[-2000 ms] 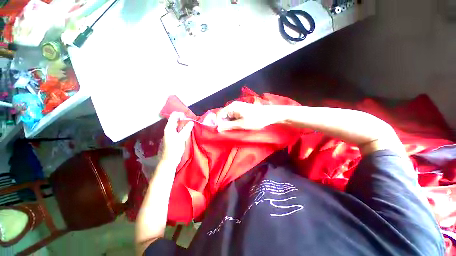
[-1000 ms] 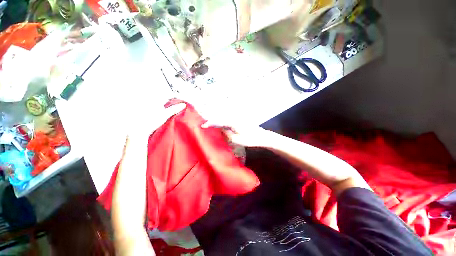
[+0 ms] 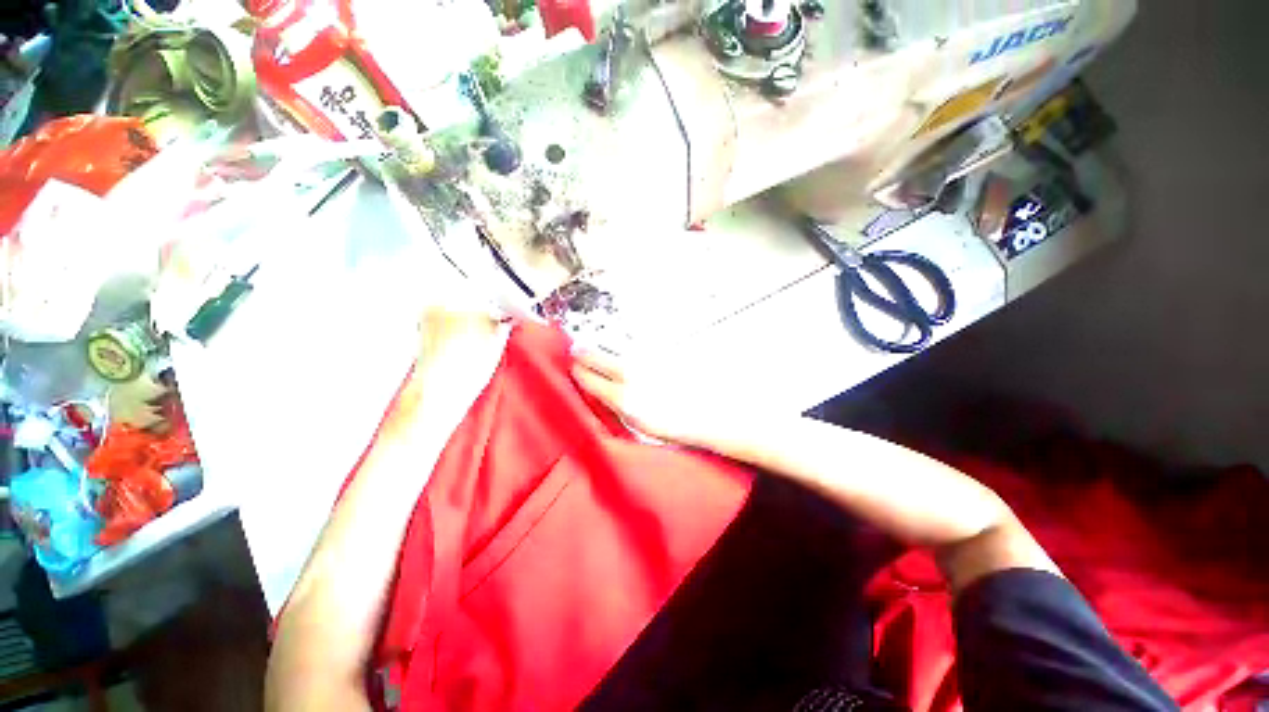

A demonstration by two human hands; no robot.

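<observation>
A bright red garment piece (image 3: 557, 543) runs from the needle area of the sewing machine down over the table's front edge to my lap. The presser foot area (image 3: 573, 299) is at the cloth's top end, blurred by glare. My left hand (image 3: 462, 348) lies on the cloth's left edge just below the needle area, its fingers washed out by bright light. My right hand (image 3: 619, 390) holds the cloth's right edge close to the needle area. The cream-white machine head (image 3: 905, 84) with blue "JACK" lettering reaches in from the upper right.
Black-handled scissors (image 3: 895, 299) lie right of the needle. A green-handled screwdriver (image 3: 220, 309) lies at the left. A red bottle (image 3: 327, 77) and olive-green coil (image 3: 181, 70) stand behind. Orange (image 3: 137, 480) and light blue plastic bags (image 3: 53, 515) are at the left. Red garments (image 3: 1113, 556) are heaped at the right.
The red cloth and both hands have moved from above my lap up onto the table, to the needle area. The view has shifted, and more of the machine head shows.
</observation>
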